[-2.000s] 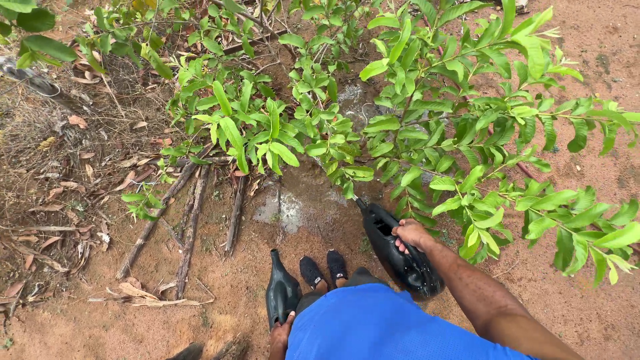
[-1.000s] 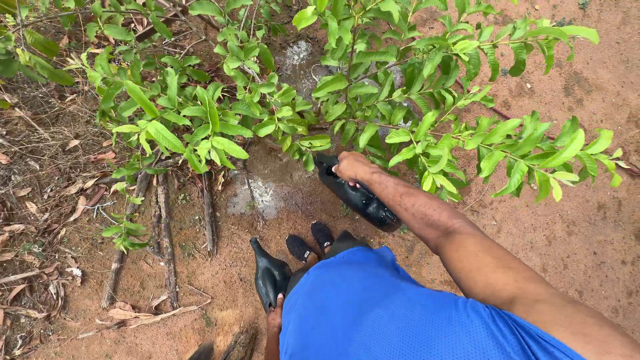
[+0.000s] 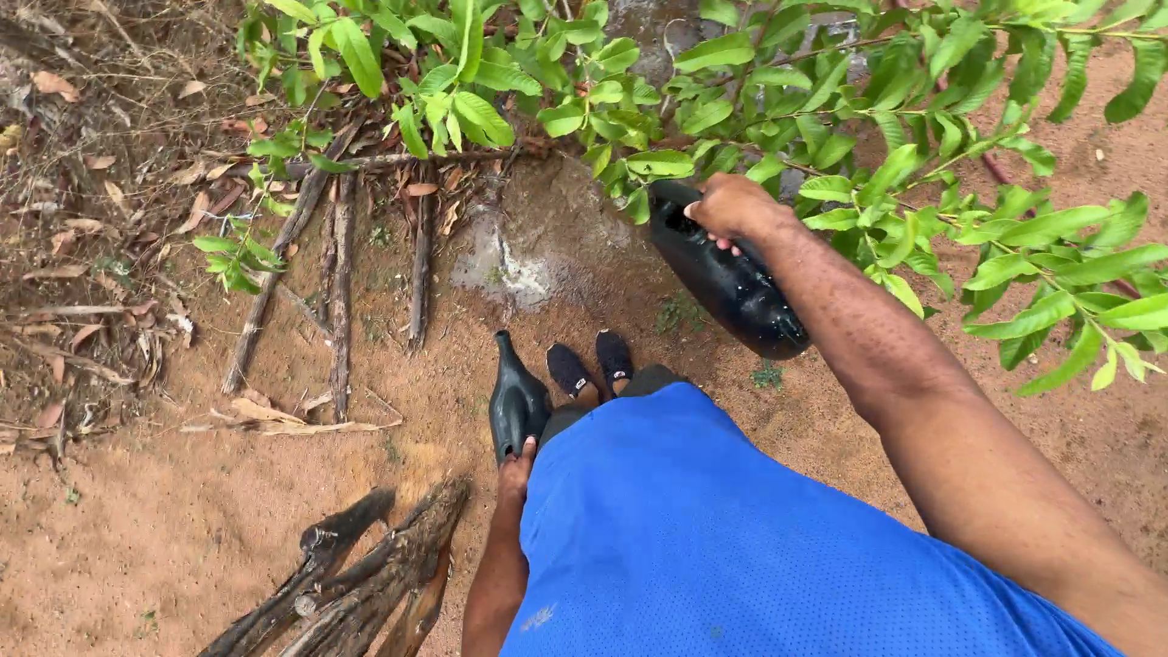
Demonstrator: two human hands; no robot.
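My right hand (image 3: 741, 212) grips the handle of a black plastic watering can (image 3: 739, 297), held up right of centre beside the leafy branches; its front end is partly behind leaves. My left hand (image 3: 517, 470) is low, at the rear of a second dark watering can (image 3: 516, 401), whose narrow spout points away from me; most of the fingers are hidden, but they appear closed on it. A wet, whitish patch (image 3: 520, 274) lies on the soil ahead of my shoes (image 3: 584, 367).
A leafy shrub (image 3: 712, 114) spreads across the top and right. Dry sticks (image 3: 342, 297) and dead leaves (image 3: 196, 210) lie at the left on reddish soil. Thick weathered logs (image 3: 383, 575) stand at the lower left, near my left arm.
The watering can in my right hand has lifted away from beside my legs toward the branches, with my right arm reaching farther forward. My left hand stays low with its can.
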